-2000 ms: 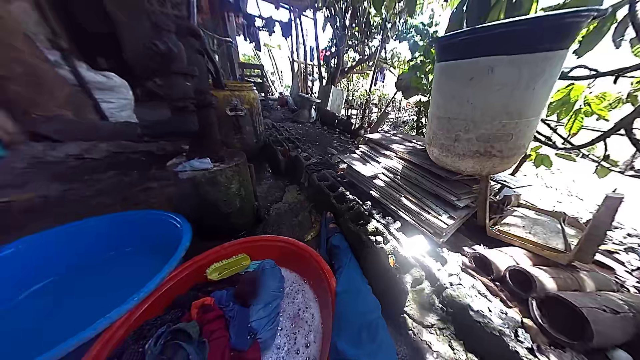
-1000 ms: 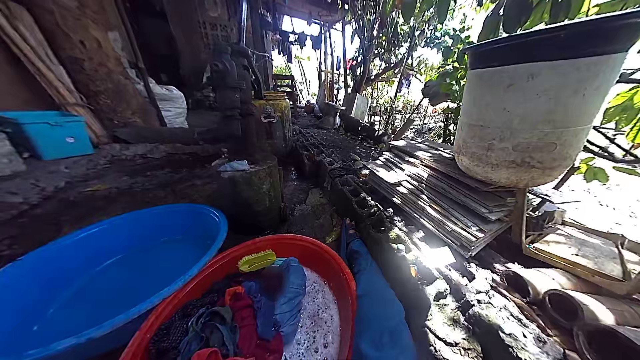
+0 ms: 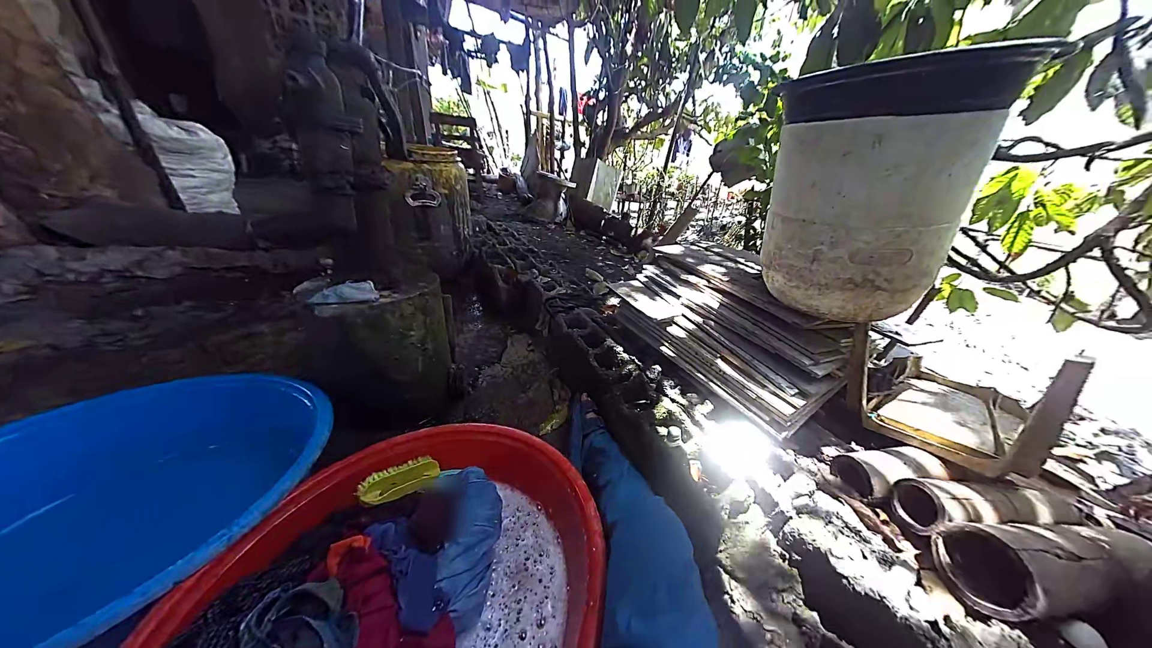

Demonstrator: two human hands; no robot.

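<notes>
A red plastic basin at the bottom centre holds soapy water and a pile of wet clothes, among them a red garment and a blue one. On the clothes near the far rim lies a yellow scrub brush, bristles up. A dark blurred patch covers part of the blue cloth; what it is cannot be told. Neither my left hand nor my right hand can be made out. To the left, a large blue basin contains water. A leg in blue trousers stretches along the red basin's right side.
Beyond the basins stand a round concrete block with a crumpled packet on top, a hand pump and a yellow drum. Hollow blocks edge the ground. At right are stacked boards, a large white tub and clay pipes.
The view has swung left, then partly back right. The brush and the clothes keep about the same places in the red basin.
</notes>
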